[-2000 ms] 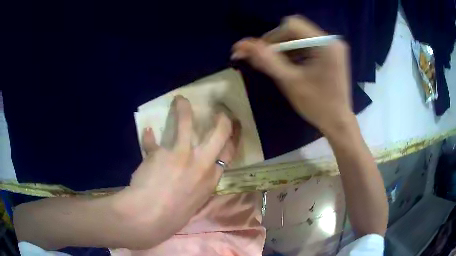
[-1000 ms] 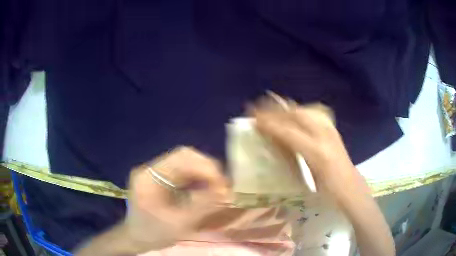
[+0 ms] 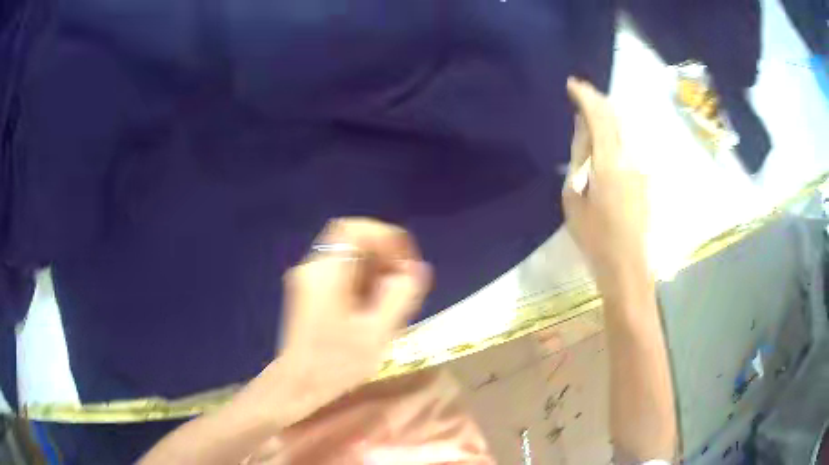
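Note:
A dark navy jacket body (image 3: 209,200) lies over most of the table, its curved lower edge running up to the right. My left hand (image 3: 354,291) is blurred over the cloth near the front edge, fingers curled, a ring showing; I cannot tell if it pinches cloth. My right hand (image 3: 611,191) is at the jacket's right edge, fingers pointing up. A small white piece, apparently the marking pen (image 3: 580,174), shows at its palm side; most of it is hidden. I cannot clearly make out the card template.
The white table has a worn yellowish front edge (image 3: 545,313). A torn snack packet (image 3: 703,102) lies at the right beside other navy cloth (image 3: 747,132). Peach-pink clothing (image 3: 400,427) is below the table edge. A blue rim (image 3: 44,442) shows at lower left.
My right hand has moved right and up from the card template, which no longer shows clearly. My left hand has shifted up and slightly right. The view has swung to the right.

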